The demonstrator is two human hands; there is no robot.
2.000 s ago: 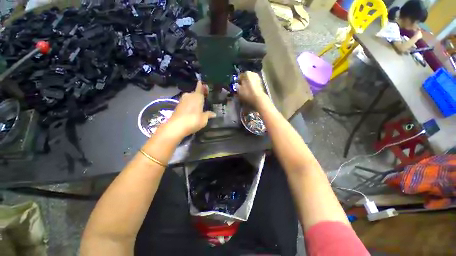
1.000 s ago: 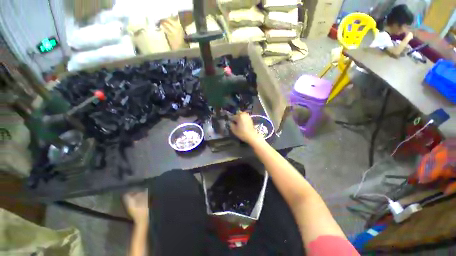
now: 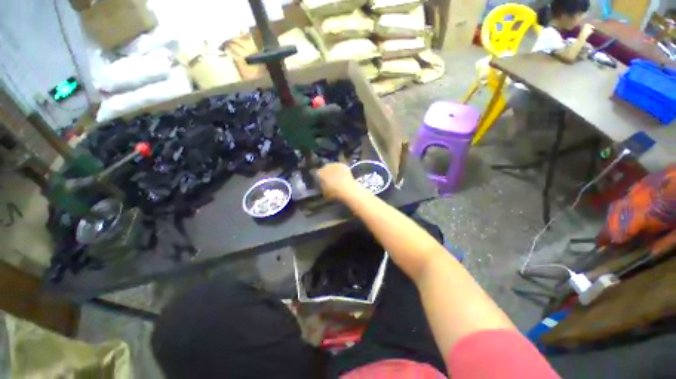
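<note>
The green hand press [image 3: 298, 126] stands straight ahead, with a round plate on its column. My right hand [image 3: 333, 181] is at the press base, between the two bowls; its fingers are small and blurred, so I cannot tell if they hold anything. My left hand is out of the picture. The left bowl [image 3: 267, 198] and the right bowl [image 3: 370, 178] hold small silvery pieces. A heap of black plastic parts [image 3: 185, 148] lies behind and left of the press. An open container [image 3: 339, 300] with black parts inside is below the table edge.
A second green press [image 3: 81, 166] with a red-knobbed lever [image 3: 143, 149] stands at the left, a clear bowl [image 3: 99, 222] on its base. Cardboard edging [image 3: 374, 104] borders the heap. A purple stool [image 3: 447, 141] and yellow chair [image 3: 508, 29] are at the right. A person sits at a side table [image 3: 578, 89].
My left hand moved from the press down beside my leg, then out of view. My right hand stays at the press base. The view has tilted up and pulled back, and my legs have shifted.
</note>
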